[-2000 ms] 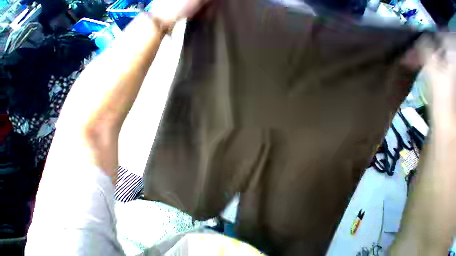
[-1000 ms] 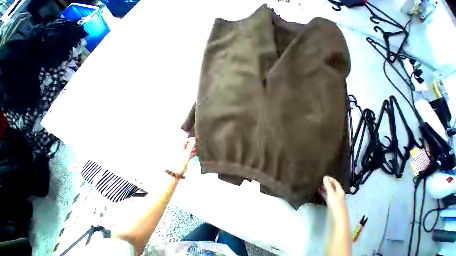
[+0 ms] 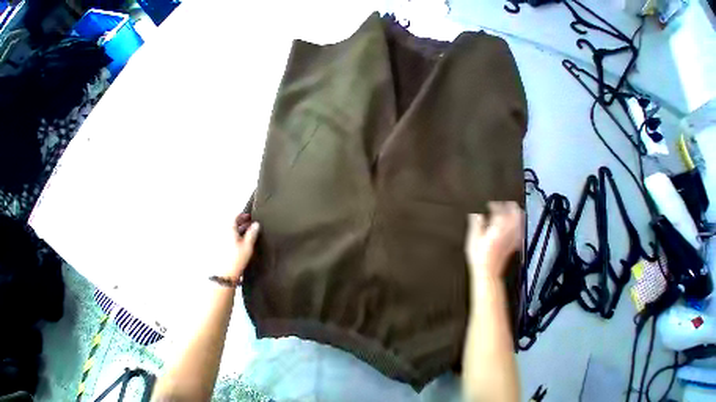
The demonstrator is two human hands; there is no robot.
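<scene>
Brown shorts [image 3: 330, 180] lie on the white table, legs toward the far side, the ribbed elastic waistband [image 3: 345, 345] toward me at the near edge. My left hand [image 3: 246, 239] is at the left side edge of the shorts, fingertips curled at the cloth. My right hand [image 3: 494, 235] is on the right side of the shorts, fingers bent and slightly blurred; whether it pinches the cloth cannot be told. Anything beneath the shorts is hidden.
Black hangers [image 3: 600, 243] lie tangled right of the shorts, with cords and a white-and-black tool [image 3: 683, 326] beyond. Dark clothing [image 3: 39, 118] and a blue crate [image 3: 110, 39] are at the left. Striped cloth [image 3: 126, 318] shows past the table's near-left edge.
The shorts were held up, then laid on the table. Since then they have shifted left and toward me and look flatter. Both hands have moved up along their sides.
</scene>
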